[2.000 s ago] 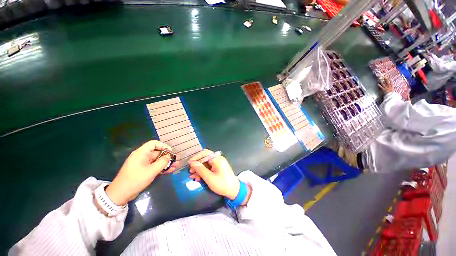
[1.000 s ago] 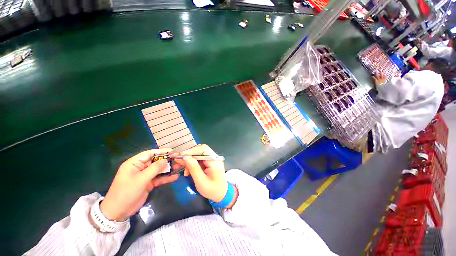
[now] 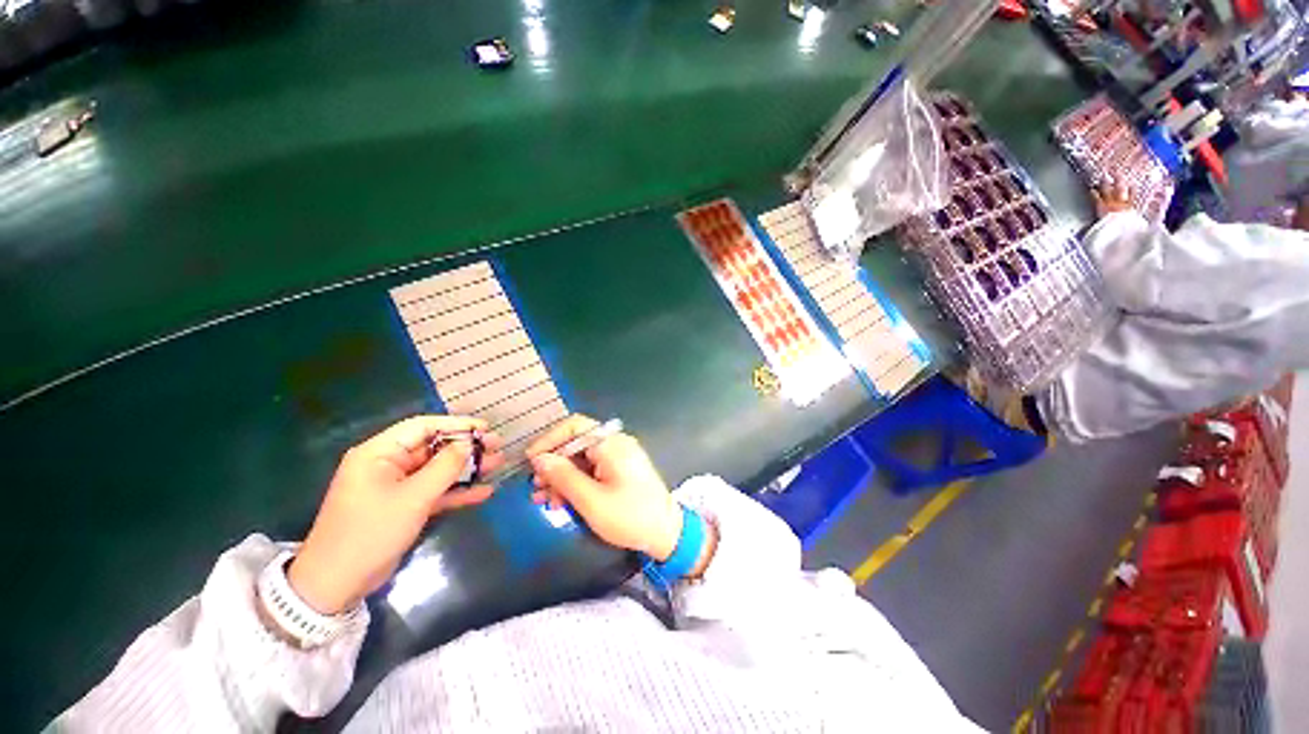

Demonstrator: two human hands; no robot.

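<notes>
My left hand (image 3: 376,505), with a white wristband, holds a small dark electronic module (image 3: 462,450) between thumb and fingers. My right hand (image 3: 617,491), with a blue wrist band (image 3: 686,545), holds pale tweezers (image 3: 584,439) like a pen, just right of the module. The tweezer tips are too small to make out clearly. A tan adhesive strip sheet (image 3: 481,344) on blue backing lies on the dark green bench just beyond my hands, its near end partly hidden by them.
To the right lie an orange-red label sheet (image 3: 752,290), a yellow ring (image 3: 767,380), a second tan strip sheet (image 3: 843,298), a crumpled clear bag (image 3: 879,175) and a blister tray (image 3: 991,237). Small modules (image 3: 491,53) sit on the green belt. Another worker's sleeve (image 3: 1199,323) and red crates (image 3: 1184,574) are at right.
The tweezers were at the module one second ago; my right hand has now drawn slightly right, opening a small gap. My left hand still holds the module. The camera view has shifted a little.
</notes>
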